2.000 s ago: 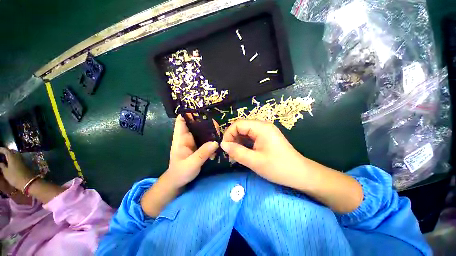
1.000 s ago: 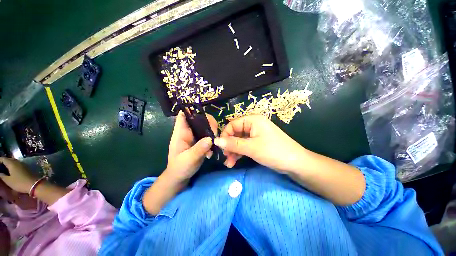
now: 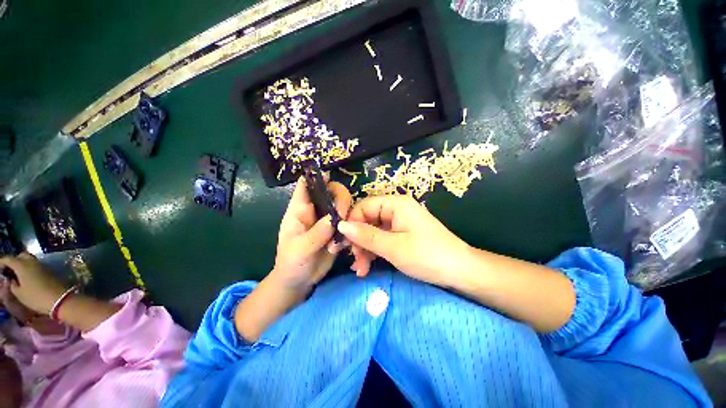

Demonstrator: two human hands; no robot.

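A black plastic housing (image 3: 320, 193) is seen nearly edge-on, as a thin dark bar, above the bench. My left hand (image 3: 301, 243) holds it between thumb and fingers. My right hand (image 3: 390, 233) has its thumb and index finger pinched together at the housing's near end. Whether a pin is between those fingertips is too small to tell. A pile of small cream pins (image 3: 434, 171) lies below the tray. The black parts tray (image 3: 382, 103) holds a heap of small mixed parts (image 3: 296, 123) at its left and several loose slivers at its right.
Dark blue-black housings (image 3: 213, 185) lie left of the tray. A pale rail (image 3: 199, 62) runs beyond it. Yellow tape (image 3: 111, 211) separates a coworker's pink sleeve (image 3: 119, 339) and small tray (image 3: 57, 217). Clear parts bags (image 3: 629, 151) lie at the right.
The housing has turned from showing its broader face to nearly edge-on. My right fingertips have shifted slightly left and stay at its near end. The coworker's hand at the left has moved a little.
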